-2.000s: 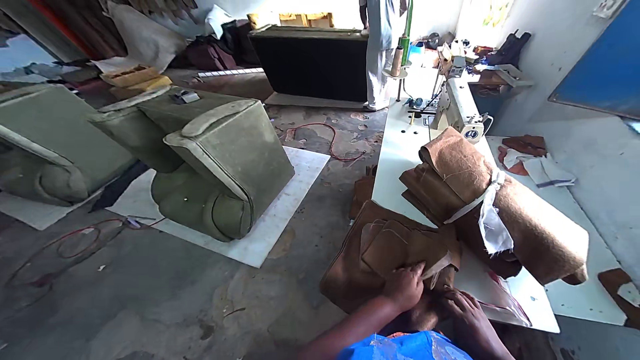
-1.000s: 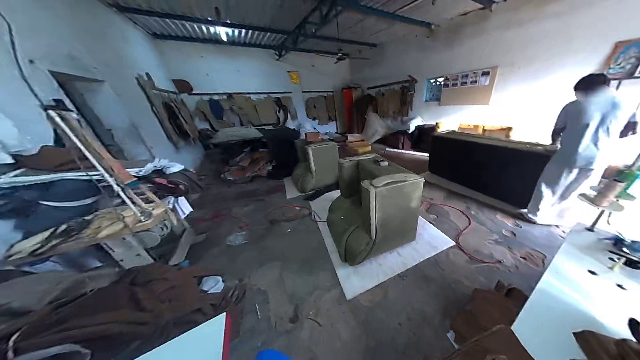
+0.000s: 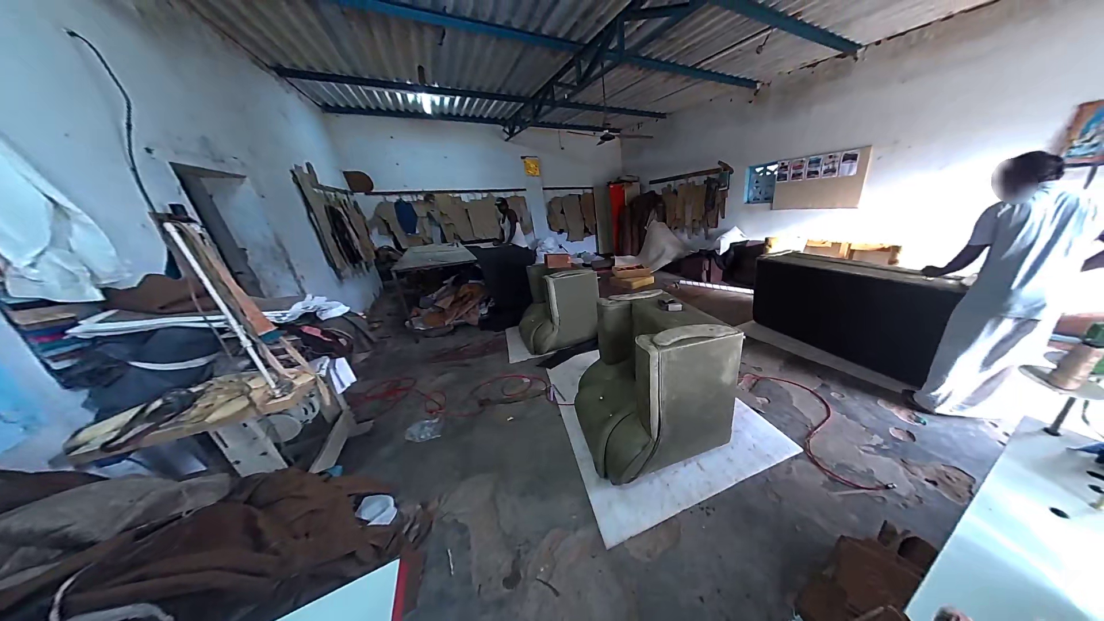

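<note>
Neither my left hand nor my right hand can be made out; a small blurred patch at the bottom edge, by the white table, is too slight to identify. Brown leather-like pieces [image 3: 862, 573] lie low beside the white sewing table [image 3: 1009, 526] at the lower right. At the lower left is a heap of dark brown material [image 3: 233, 543]. An olive upholstered seat unit [image 3: 690, 397] rests on a white sheet [image 3: 690, 492] in the middle, with a similar olive armchair [image 3: 569, 315] behind it.
A person [image 3: 1009, 276] stands at the right with a hand on a long black-sided piece [image 3: 854, 310]. Red hose [image 3: 819, 431] trails across the floor. A cluttered wooden bench [image 3: 216, 397] stands left. Another person [image 3: 509, 224] is far back, near hanging patterns [image 3: 466, 216].
The view has swung left and up. Two seconds ago both my hands were on brown material at the white table; they and the tied brown roll have left the view.
</note>
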